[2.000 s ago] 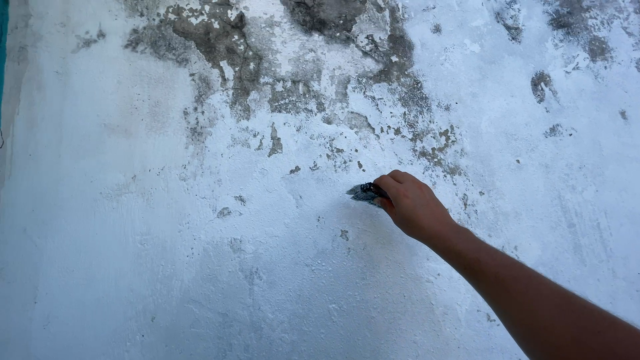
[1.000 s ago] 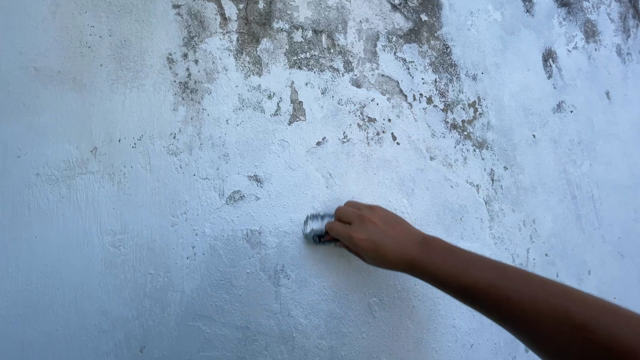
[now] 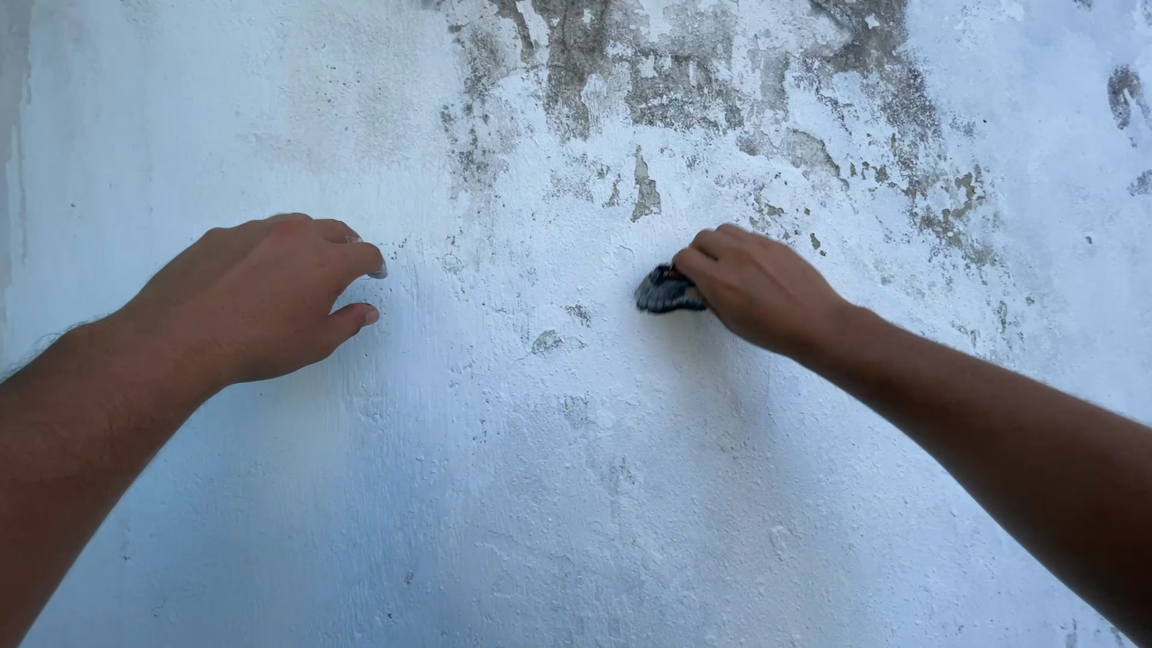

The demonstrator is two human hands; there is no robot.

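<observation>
My right hand (image 3: 756, 283) grips a small dark, blurred object (image 3: 668, 291), perhaps a brush or pad, against the white painted wall (image 3: 504, 468), right of the middle of the head view. Its exact kind cannot be told, as my fingers cover part of it. To the left, my left hand (image 3: 279, 292) is held with thumb and fingers apart in front of the wall. Something small and clear or whitish shows at its fingertips (image 3: 380, 268); whether that is a thing held or paint on the fingers cannot be told.
Grey bare patches (image 3: 684, 81) with flaking paint spread over the upper middle and upper right of the wall. A small chipped spot (image 3: 646, 189) lies above and left of my right hand. More little chips (image 3: 546, 341) are between the two hands.
My left hand has come into view on the left. My right hand still holds the dark object and has moved up and to the right along the wall since one second ago.
</observation>
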